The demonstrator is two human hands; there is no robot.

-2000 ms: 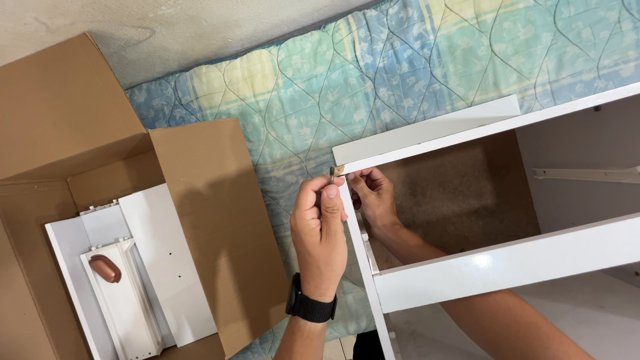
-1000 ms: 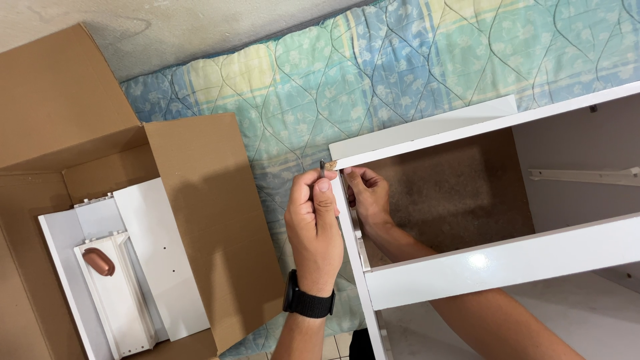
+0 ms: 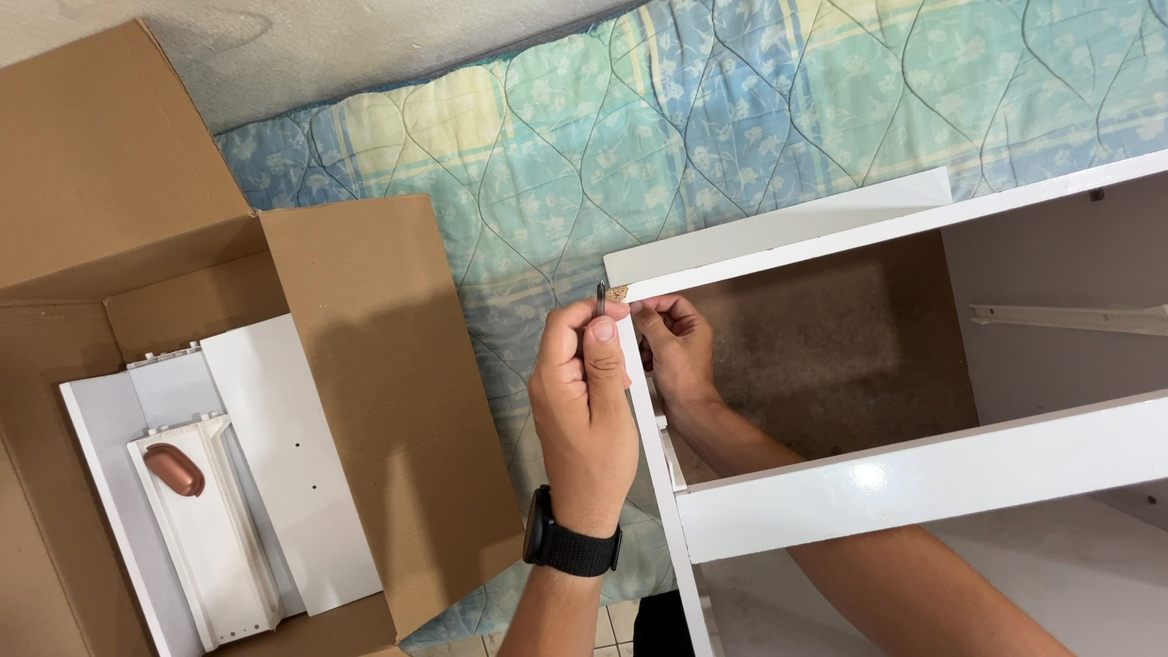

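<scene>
My left hand (image 3: 589,401), with a black watch (image 3: 573,538) on its wrist, grips a slim dark screwdriver bit or shaft (image 3: 600,297) between thumb and fingers, its tip pointing up. It is just outside the corner of a white furniture frame (image 3: 821,484), where bare particleboard (image 3: 618,294) shows. My right hand (image 3: 675,351) reaches under the frame's crossbar into the compartment. Its fingertips meet at the inner face of the side panel, near the same corner; whether they hold something small cannot be seen.
An open cardboard box (image 3: 392,392) on the left holds white panels (image 3: 292,456), a white plastic-looking part and a copper-coloured oval piece (image 3: 174,470). A quilted mattress (image 3: 566,173) lies behind. A white rail (image 3: 1068,318) is fixed inside the frame, and a white board (image 3: 785,228) lies along its far edge.
</scene>
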